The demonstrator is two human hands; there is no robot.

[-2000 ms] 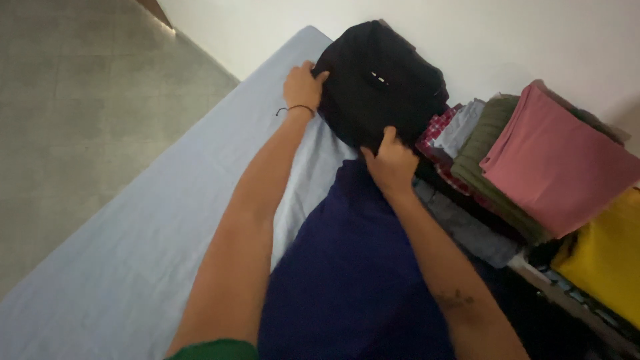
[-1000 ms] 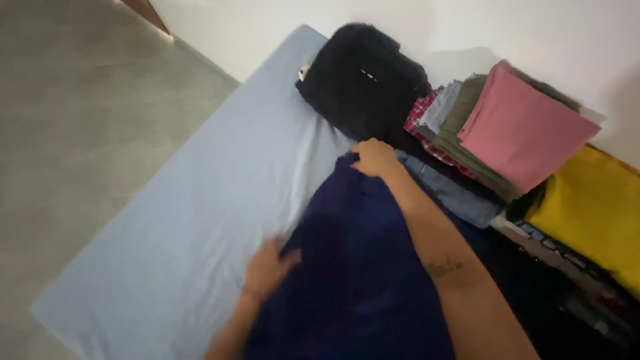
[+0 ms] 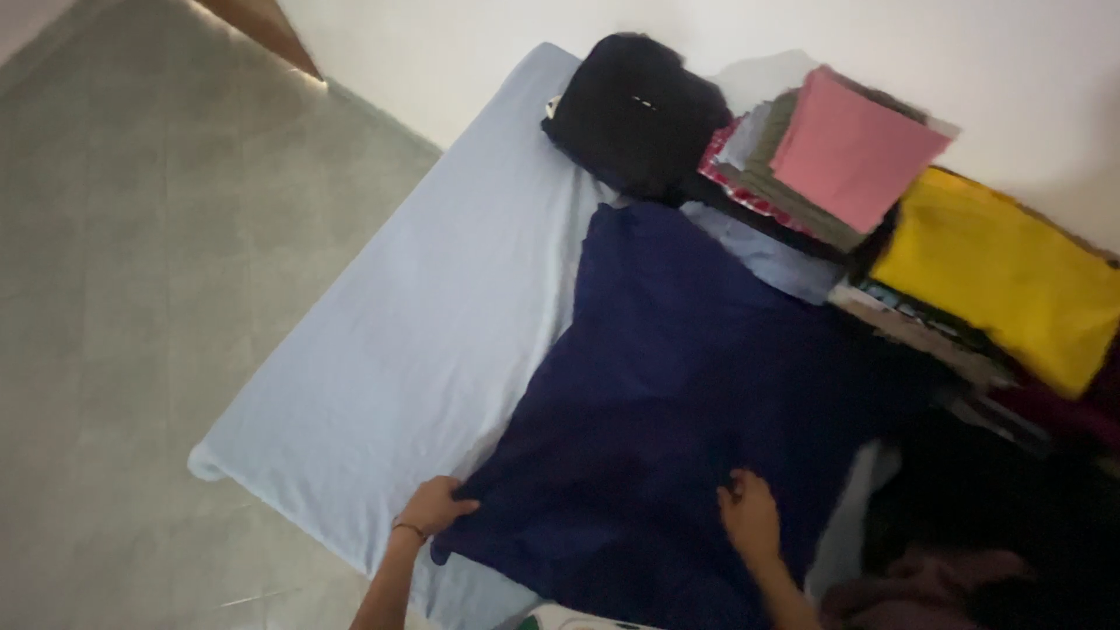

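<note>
A dark blue garment (image 3: pixel 665 376) lies spread over the bed, its narrow end close to a folded black garment (image 3: pixel 643 118). My left hand (image 3: pixel 437 507) is at the garment's lower left corner, thumb and fingers closed on its edge. Over the lower right part of the same cloth is my right hand (image 3: pixel 751 512), its fingers curled; whether it pinches any fabric cannot be told.
Light blue sheet (image 3: pixel 385 341) covers the bed, with tiled floor (image 3: pixel 122 350) to the left. Along the wall (image 3: pixel 525 61) lie stacked folded clothes, topped by a pink one (image 3: pixel 862 149) and a yellow one (image 3: pixel 1006 271). Dark clothes (image 3: pixel 989 490) lie at lower right.
Both hands have left the black garment, where they were two seconds ago, and come down to the lower part of the dark blue garment, which now lies more widely spread.
</note>
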